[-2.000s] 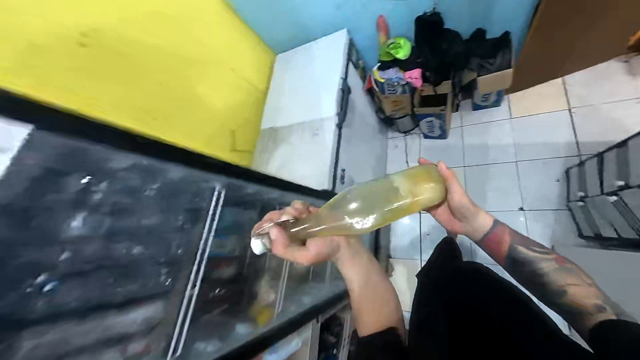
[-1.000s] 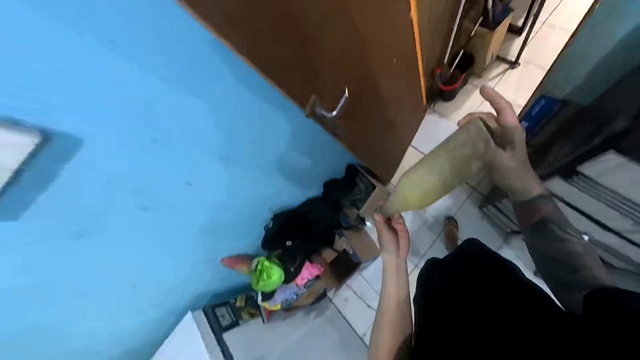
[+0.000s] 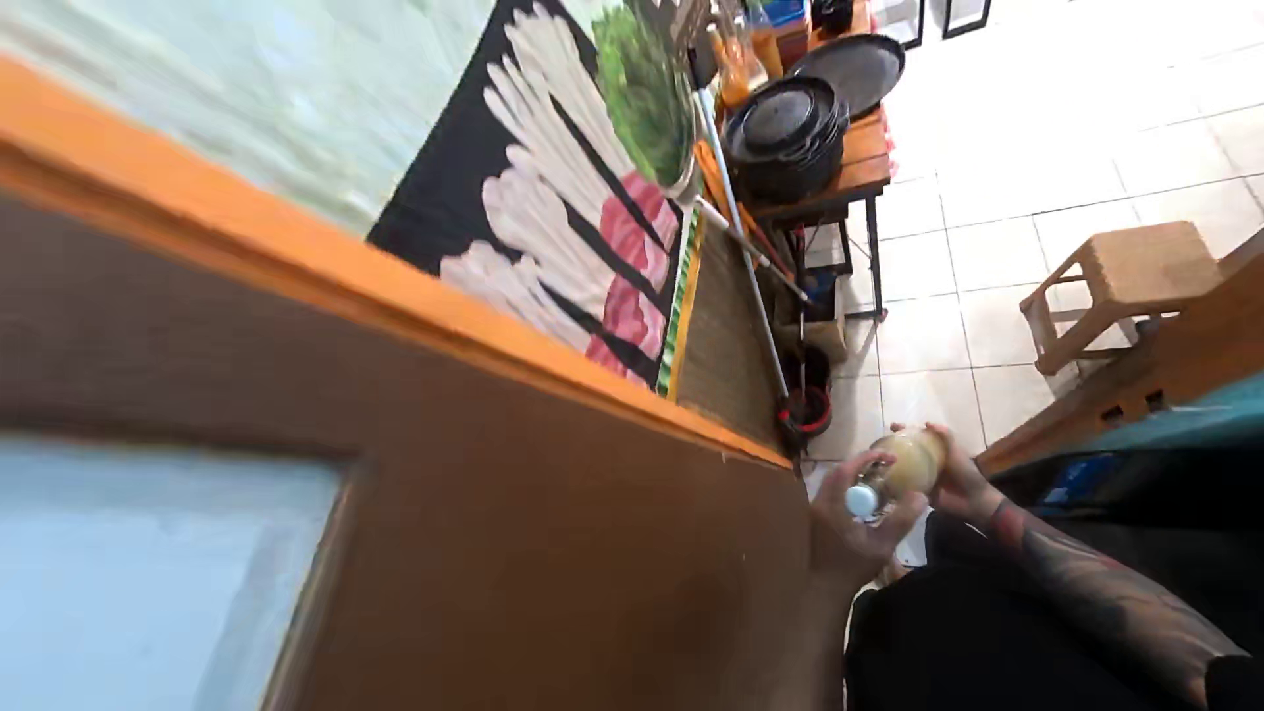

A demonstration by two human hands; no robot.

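Between my two hands, at the lower right of the head view, is a glass bottle (image 3: 910,462) of cloudy yellowish liquid with a white cap (image 3: 861,501). The capped end points up toward the camera. My left hand (image 3: 861,523) is wrapped round the neck just below the cap. Around the bottle's far side, near its base, are the fingers of my right hand (image 3: 956,474), on the tattooed arm; part of that grip is hidden behind the bottle.
A brown door (image 3: 553,533) fills the lower left, beside an orange door frame (image 3: 395,306). Beyond are a wooden table (image 3: 867,158) with stacked black pans (image 3: 790,123), a red-rimmed bucket (image 3: 810,413) with long handles, and a wooden stool (image 3: 1150,267) on the tiled floor. A wooden edge lies at right.
The view has swung from the fridge, past the blue wall, to the doorway. The bottle, earlier lying across between my hands, now has its cap toward the camera. Both hands still hold it.
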